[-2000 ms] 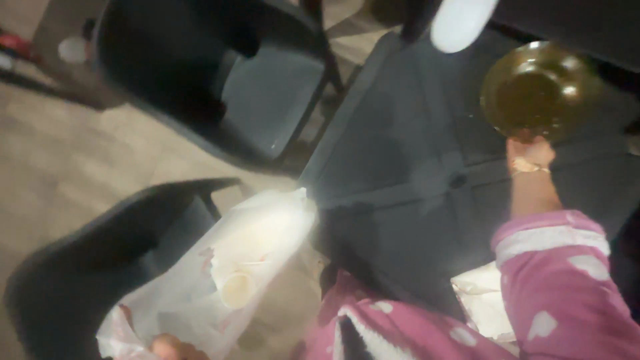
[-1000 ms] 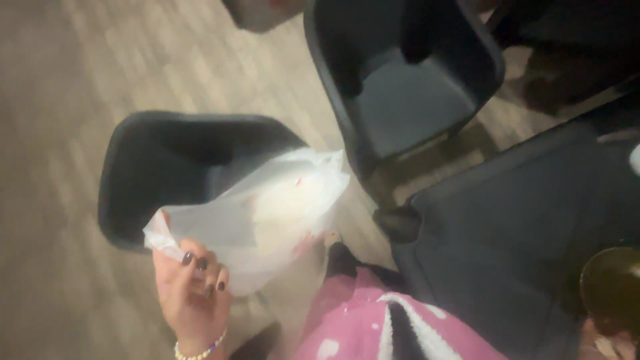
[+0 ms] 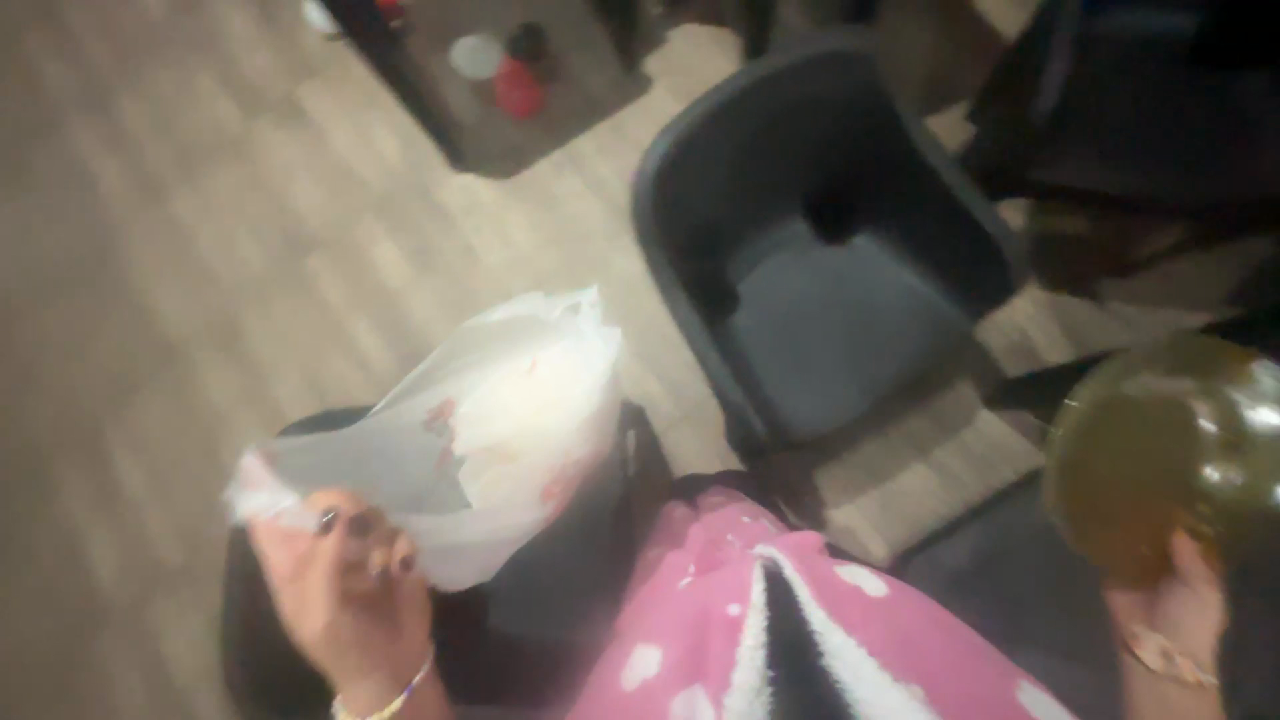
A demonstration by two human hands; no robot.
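Observation:
My left hand (image 3: 350, 590), with dark nails and a beaded bracelet, grips the edge of a translucent white plastic bag (image 3: 540, 410) at lower left. The bag hangs open beside me, with pale contents and reddish marks that are too blurred to name. At the right edge my right hand (image 3: 1175, 610) holds a greenish-brown glass plate or shallow bowl (image 3: 1150, 450) by its near rim, the thumb on top. Its far right side is cut off by the frame.
A dark plastic chair (image 3: 850, 320) stands ahead, another dark chair (image 3: 260, 620) partly under the bag. Part of a dark table (image 3: 985, 560) shows at lower right. Another table (image 3: 560, 110) at the top bears red, white and black items. Wooden flooring (image 3: 180, 330) lies at left.
The glass dish was over the dark table two seconds ago; my right hand now holds it nearer the chair. My left hand keeps its grip on the bag. The view has swung left.

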